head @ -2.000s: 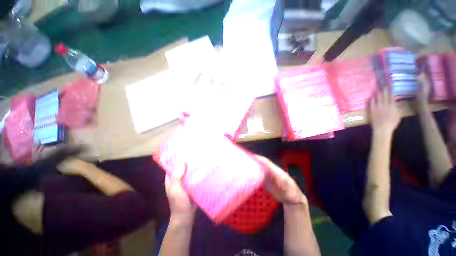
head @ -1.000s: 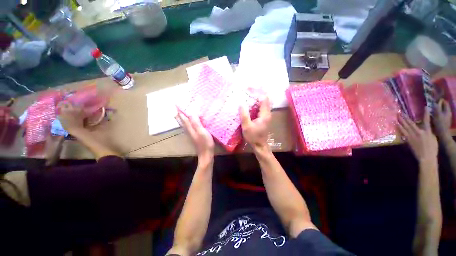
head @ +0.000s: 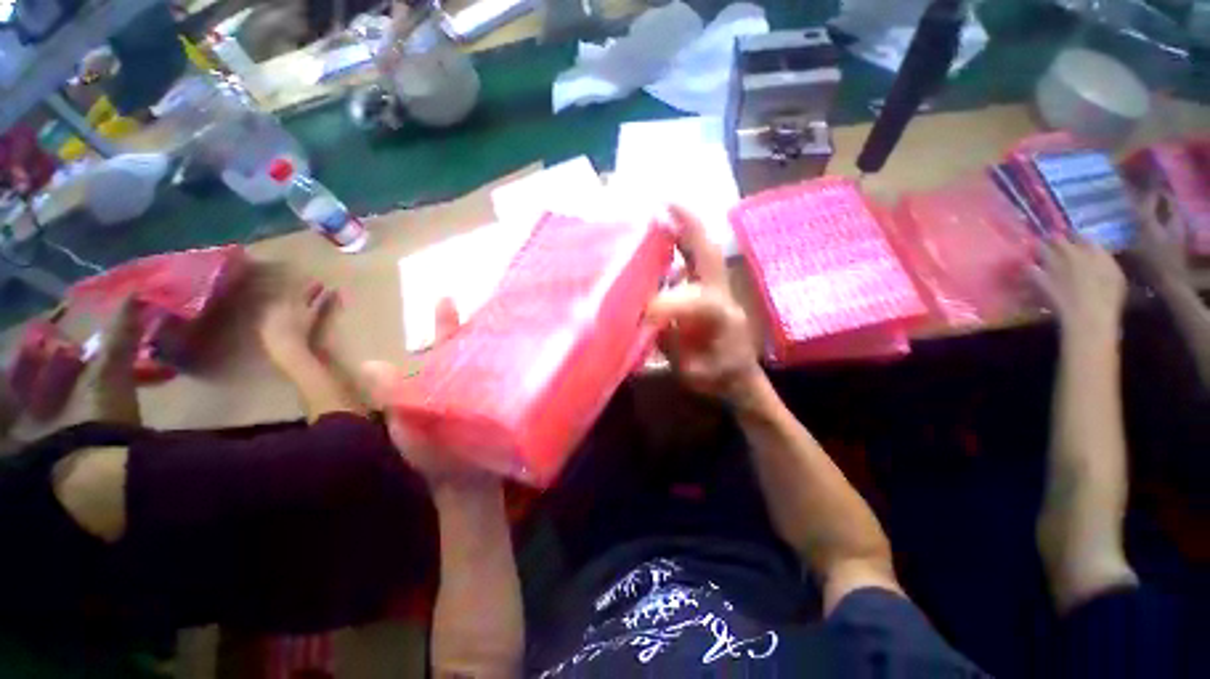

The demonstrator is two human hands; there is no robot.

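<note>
A filled pink bubble pack (head: 537,338), a firm rectangular block, is tilted above the bench's front edge. My left hand (head: 431,431) holds its lower left end, with the fingers partly hidden under it. My right hand (head: 710,325) grips its upper right end. White sheets (head: 445,279) lie flat on the bench behind the pack. The pack hides part of them.
Pink filled packs (head: 829,259) lie to the right, beside a limp bubble bag (head: 949,246). Further right, a person's hands are at white-blue panels (head: 1081,192). At left, another person's hands are near pink bags (head: 166,285). A red-capped bottle (head: 323,212) and metal fixture (head: 783,113) stand behind.
The pink pack has been lifted off the white sheets and tilted, moving nearer to me. My left hand has moved down and left to its lower end. The neighbours' hands have also moved.
</note>
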